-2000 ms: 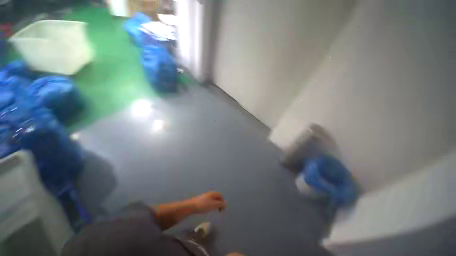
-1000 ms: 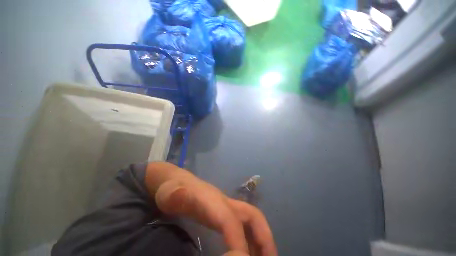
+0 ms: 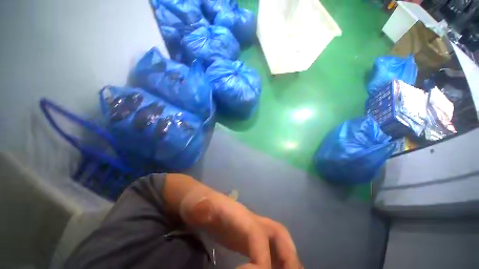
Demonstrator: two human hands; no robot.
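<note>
My left hand [image 3: 236, 226], bare, reaches in from a dark grey sleeve at the bottom left. Its fingers bend down to the bottom edge and the tips are cut off, so I cannot see whether they hold anything. My right hand cannot be made out. Beyond my left hand, a large blue sack [image 3: 184, 134] with dark, glossy packets showing through stands by the blue tube handle of a trolley [image 3: 79, 123]. More blue sacks [image 3: 210, 44] are heaped behind it.
A pale tub [image 3: 63, 220] is at the lower left, partly behind my sleeve. A white tub [image 3: 294, 37] stands on the green floor. At right are a tied blue sack [image 3: 354, 152], a blue crate [image 3: 383, 109] with packets, a brown carton [image 3: 423, 47] and a pale wall edge [image 3: 430, 184].
The view has swung and moved closer to the sacks; the crate and carton show more clearly. The pale tub has slid toward the lower left. My left hand stays low in front.
</note>
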